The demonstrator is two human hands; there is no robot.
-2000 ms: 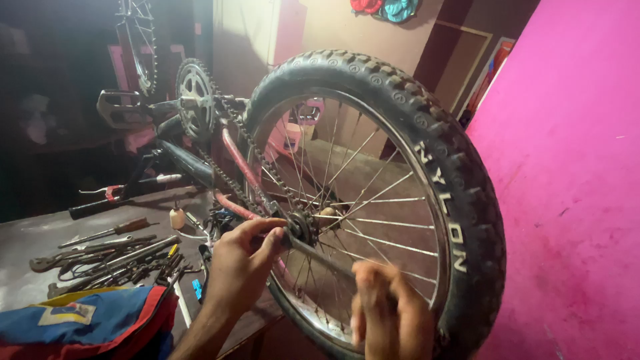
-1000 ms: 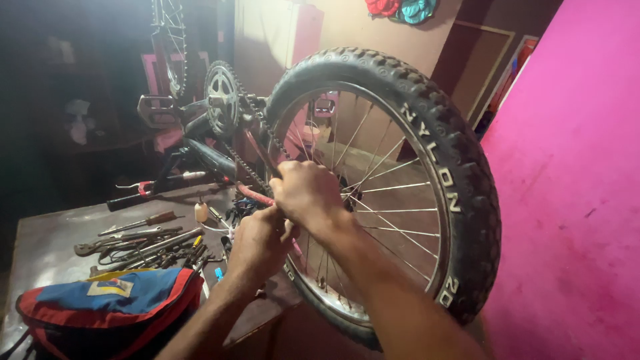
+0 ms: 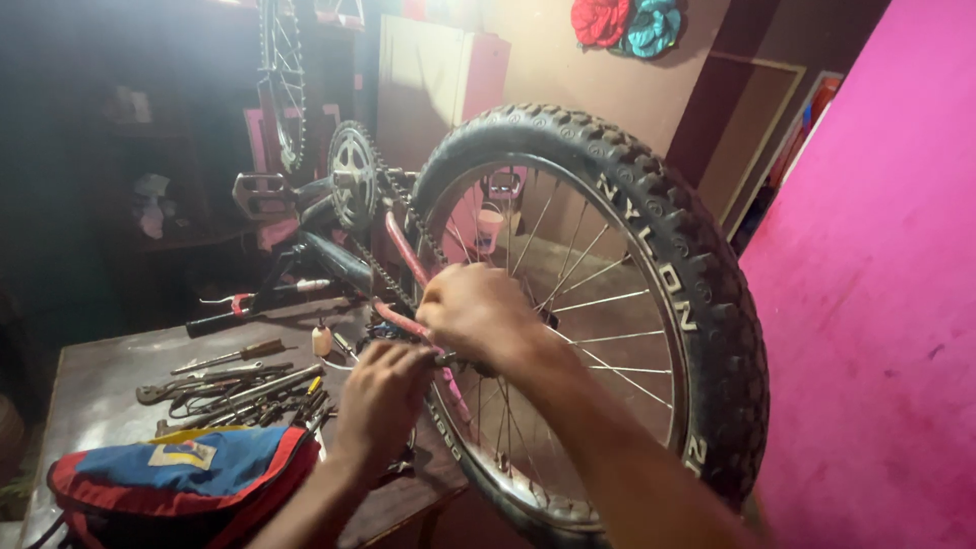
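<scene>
An upside-down bicycle rests on the table, its rear wheel's knobby tire facing me. My right hand is curled at the rear hub area, beside the chain and the pinkish-red frame tube; blur and the fingers hide what is in it. Lower left of it, my left hand has its fingers closed around a dark metal piece near the axle end. My right forearm crosses in front of the spokes. The chainring and a pedal stand up behind the hands.
Several wrenches and other hand tools lie on the table at left, near a small bottle. A blue and red bag sits at the front edge. The handlebar grip rests on the table. A pink wall rises at right.
Two seconds ago my right hand was low right on a long tool reaching to the hub; it is now above my left hand, close to the chain. The view has shifted somewhat.
</scene>
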